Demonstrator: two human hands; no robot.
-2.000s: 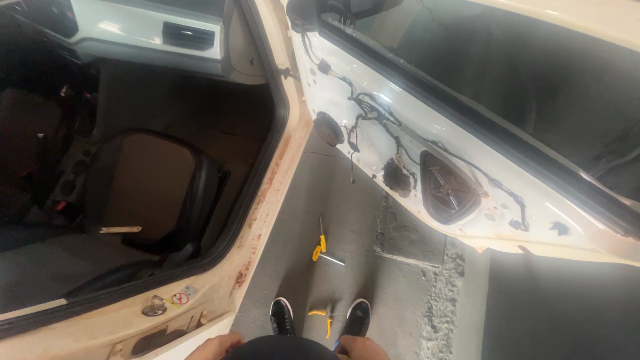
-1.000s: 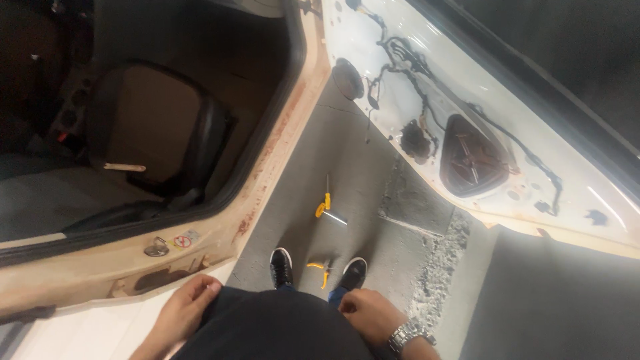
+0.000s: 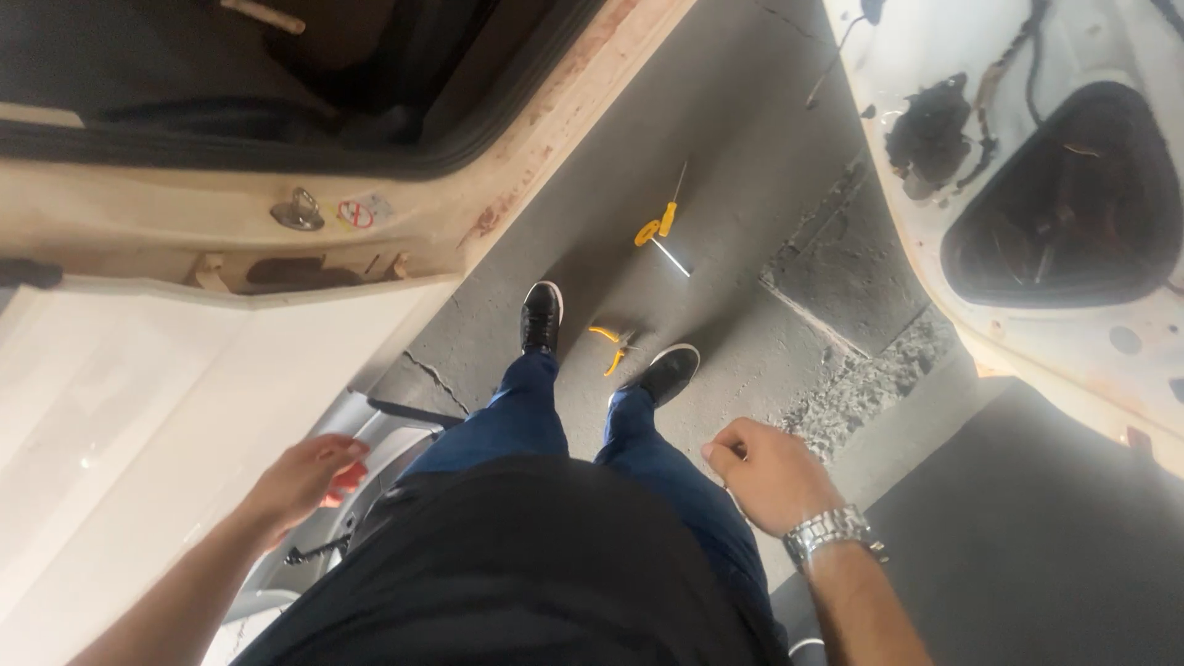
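My left hand (image 3: pixel 310 481) hangs loosely curled, with no object visible in it, above a grey plastic car trim panel (image 3: pixel 393 430) beside my leg. My right hand (image 3: pixel 770 472), with a metal-band watch (image 3: pixel 832 535) at the wrist, is closed loosely and nothing shows in it. Between my shoes on the concrete floor lie yellow-handled pliers (image 3: pixel 615 348), their handles spread. Farther forward lies a screwdriver with a yellow handle (image 3: pixel 668 219), its thin shaft pointing away. Touching or very near it is a yellow-handled tool with a bright metal shaft (image 3: pixel 668 254).
At left is the car's door frame with a metal striker (image 3: pixel 299 211) and rust marks, above a white body panel (image 3: pixel 139 398). The opened door (image 3: pixel 1110 342), with bare metal, a dark speaker opening (image 3: pixel 1073 203) and wiring, stands at right. Broken concrete (image 3: pixel 860 388) lies beneath it.
Both hands, mostly out of view at first, have come into full view at my sides. The view has tipped down toward my legs. The tools on the floor have not plainly moved.
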